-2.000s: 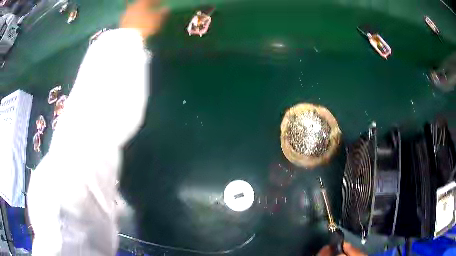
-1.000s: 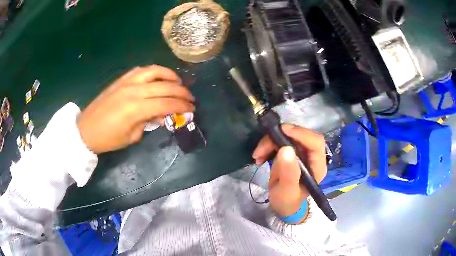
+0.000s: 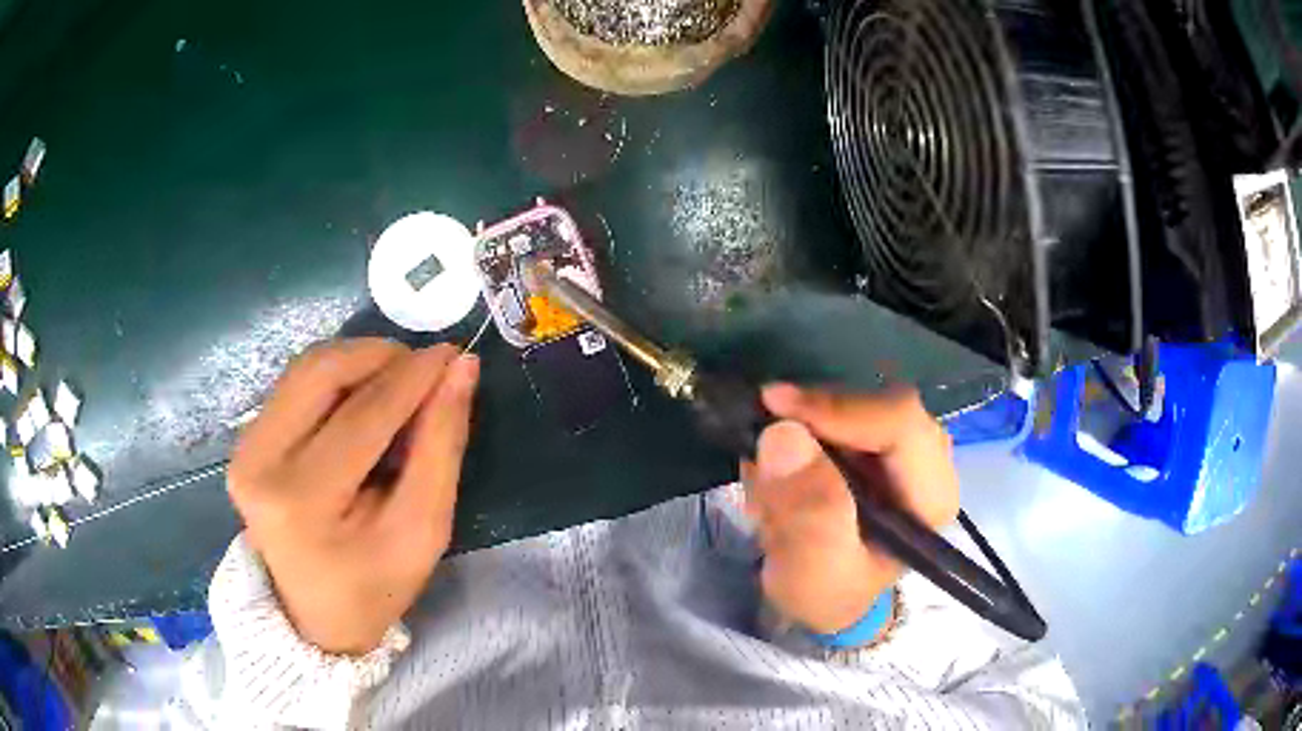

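The pink watch housing (image 3: 537, 236) lies on the green mat, with its board and orange flex cable facing up. The black display screen (image 3: 578, 386) joins its lower edge. My right hand (image 3: 850, 500) holds the soldering iron (image 3: 728, 414) by its black handle, and the tip reaches over the board inside the housing. My left hand (image 3: 357, 479) pinches the thin solder wire (image 3: 477, 334) between thumb and fingers, its end at the housing's lower left edge. The white disc (image 3: 426, 271) lies beside the housing's left side.
The round tip cleaner (image 3: 643, 64) is at the top edge, partly cut off. The large fume fan (image 3: 914, 157) stands at right. Small white and yellow components (image 3: 50, 436) are scattered at far left. A blue stool (image 3: 1164, 443) is beyond the bench at right.
The left hand has moved off the housing and now holds solder wire at its lower left. The iron tip has moved left onto the board area. The white disc is now uncovered.
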